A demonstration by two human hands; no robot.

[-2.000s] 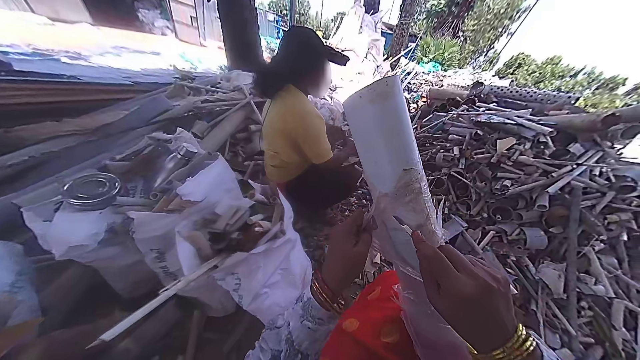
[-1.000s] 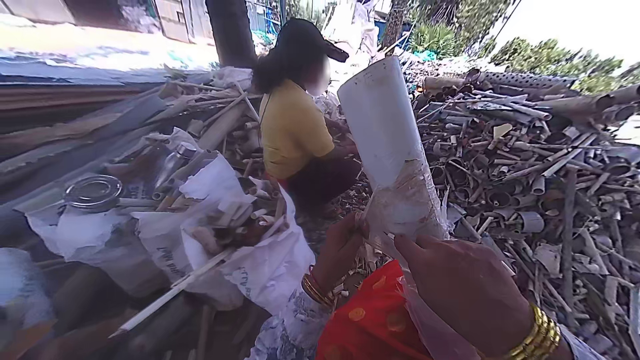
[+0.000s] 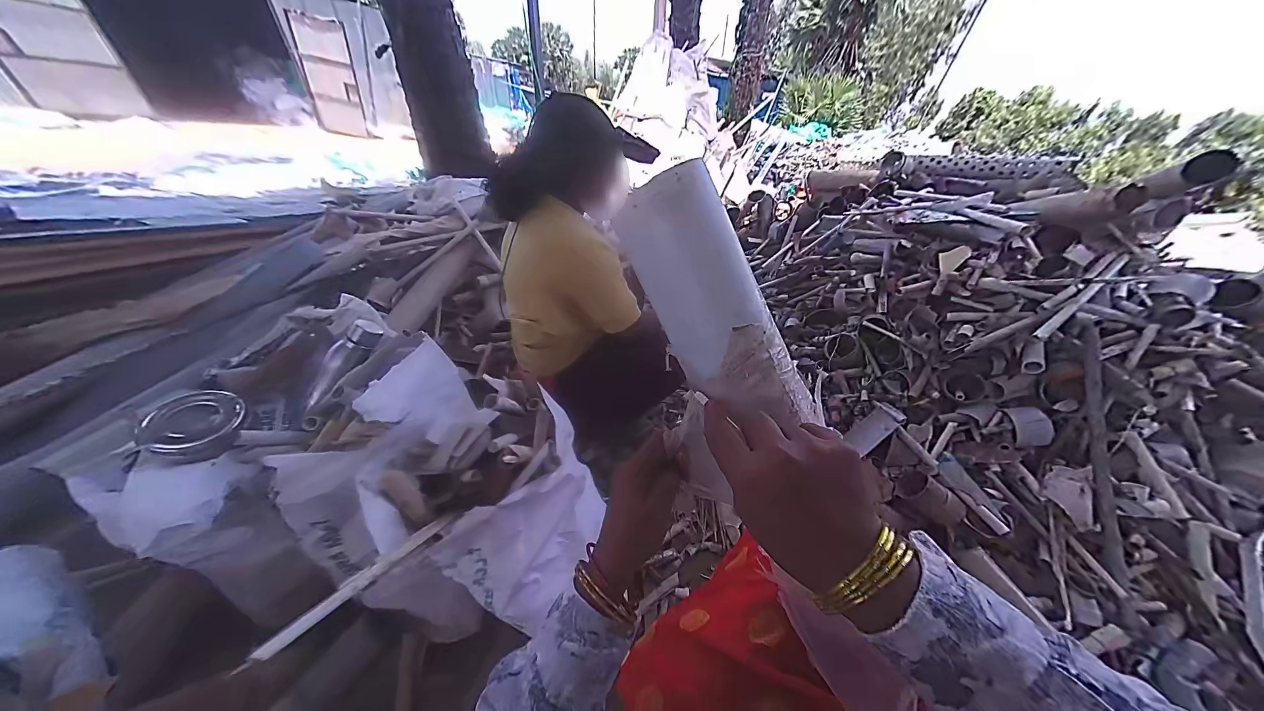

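Note:
A wide white plastic pipe piece point(image 3: 691, 267) stands tilted in front of me, with torn clear film point(image 3: 755, 370) clinging round its lower part. My right hand point(image 3: 795, 479), with gold bangles at the wrist, lies against the film at the pipe's lower end, fingers bent and closed on the film. My left hand point(image 3: 642, 504) is left of the pipe, its fingertips pinching the loose edge of the film. The pipe's bottom end is hidden behind my right hand and the red cloth point(image 3: 726, 642) on my lap.
A person in a yellow shirt and dark cap point(image 3: 563, 276) crouches just ahead. At the right spreads a large heap of pipe scraps point(image 3: 948, 346). Left of me lie an open white sack point(image 3: 533, 533) holding scraps, a round metal lid point(image 3: 191, 425) and a metal bottle point(image 3: 346, 360). A tree trunk point(image 3: 434, 89) rises behind.
My right hand has moved from the pipe's right edge across its front, onto the film. My left hand stays near the pipe's left side.

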